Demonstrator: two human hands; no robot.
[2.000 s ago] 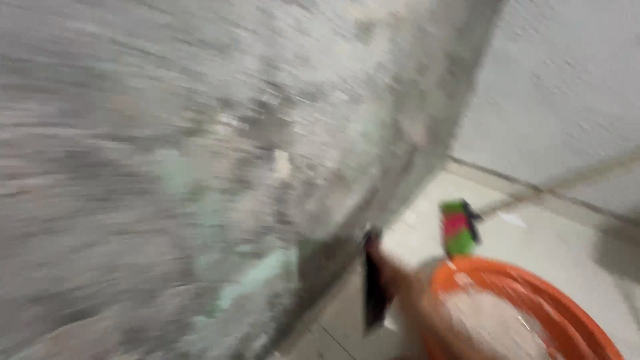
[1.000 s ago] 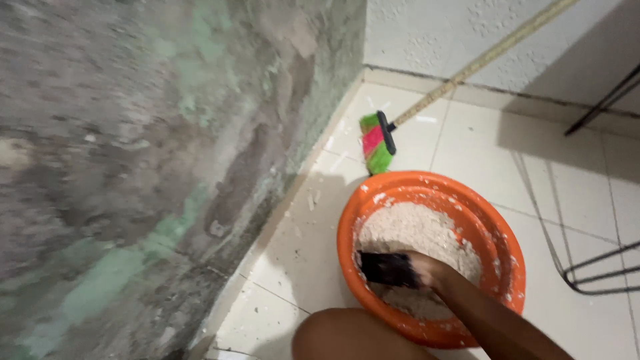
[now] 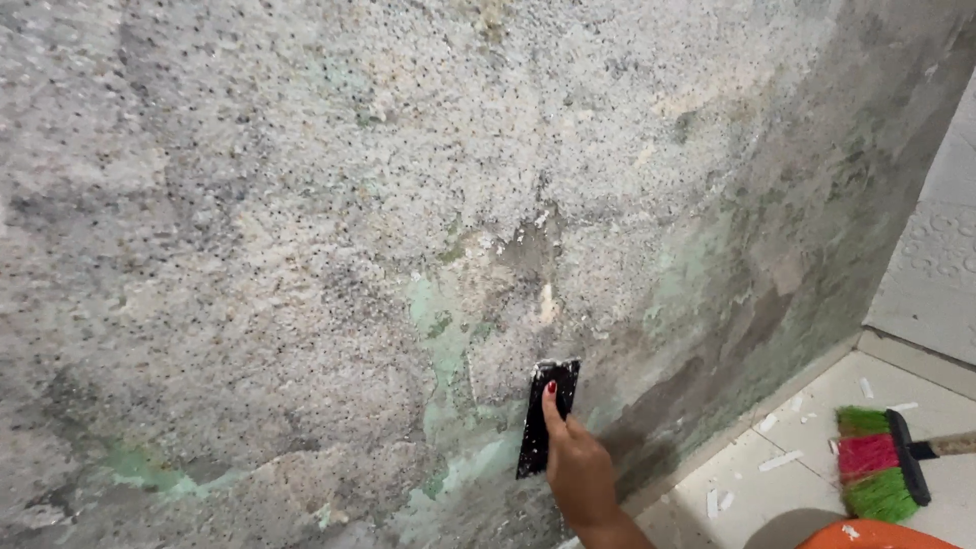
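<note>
My right hand [image 3: 581,473] holds a black flat scraper [image 3: 532,438], one finger with a red nail laid along its face. Whitish residue lines the scraper's upper edge and specks its face. The tool is at the rough, mottled wall [image 3: 320,290], over its lower part, beside patches of pale green paint [image 3: 450,366]. Grey, stained and peeling areas cover the rest of the wall surface. My left hand is out of view.
At the lower right, the rim of an orange basin [image 3: 862,536] shows. A broom with green and pink bristles [image 3: 869,461] lies on the tiled floor, with white flakes [image 3: 779,460] scattered nearby. A white textured wall [image 3: 934,259] meets the stained one.
My right hand and the black scraper have moved from inside the orange basin, which holds a whitish material, to the stained wall. The view has swung toward that wall.
</note>
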